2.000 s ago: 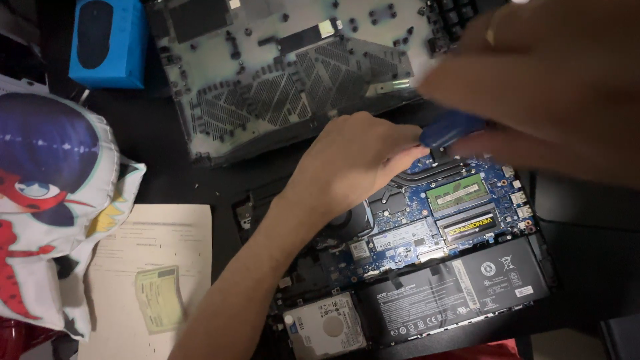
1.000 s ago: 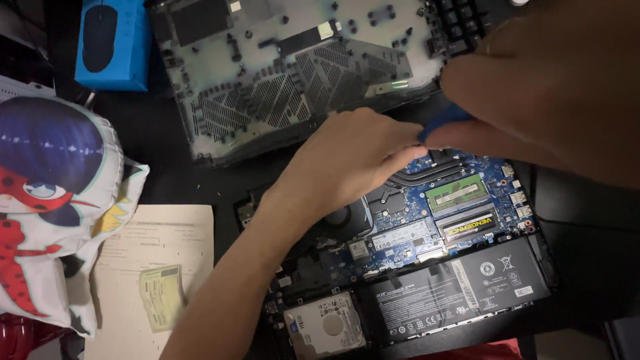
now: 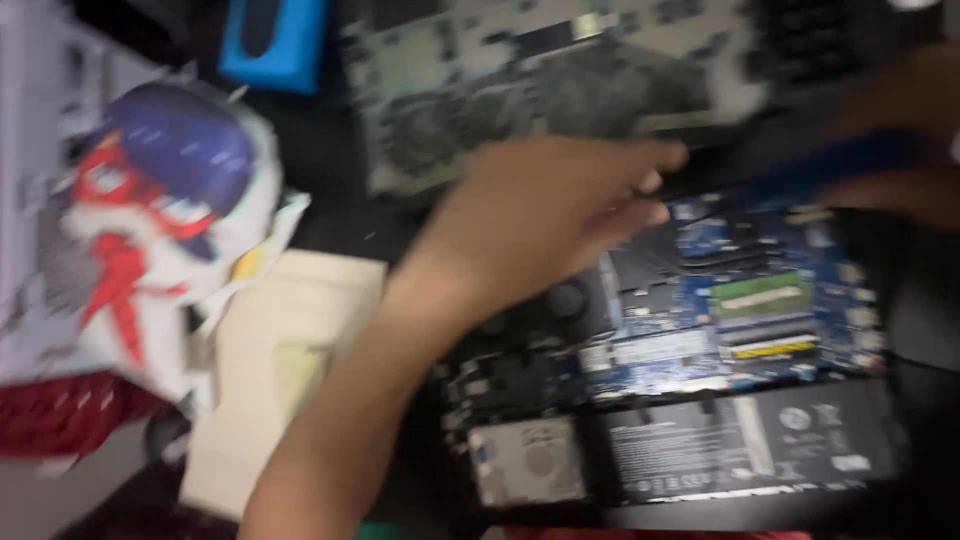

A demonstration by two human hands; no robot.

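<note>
An opened laptop [image 3: 660,360] lies on the dark table, its blue circuit board, green memory module [image 3: 761,296], battery [image 3: 750,442] and hard drive [image 3: 527,461] exposed. My left hand [image 3: 555,210] is over the upper left part of the laptop, fingers bent towards the right; whether anything is between the fingertips is too blurred to tell. At the right edge, my right hand [image 3: 900,142] is strongly blurred and partly cut off, around a blue tool handle [image 3: 847,161] near the board's upper right corner. The tool's tip cannot be made out.
The laptop's bottom cover [image 3: 555,82] lies behind the laptop, beside a black keyboard [image 3: 806,45]. A blue box [image 3: 274,45] stands at the upper left. A printed character cushion [image 3: 172,232] and a paper sheet [image 3: 247,420] with a yellowish slip [image 3: 298,371] are on the left.
My right hand has moved right with the blue handle, away from my left hand. My left fingers have come off the board's top area. The view has shifted and blurred.
</note>
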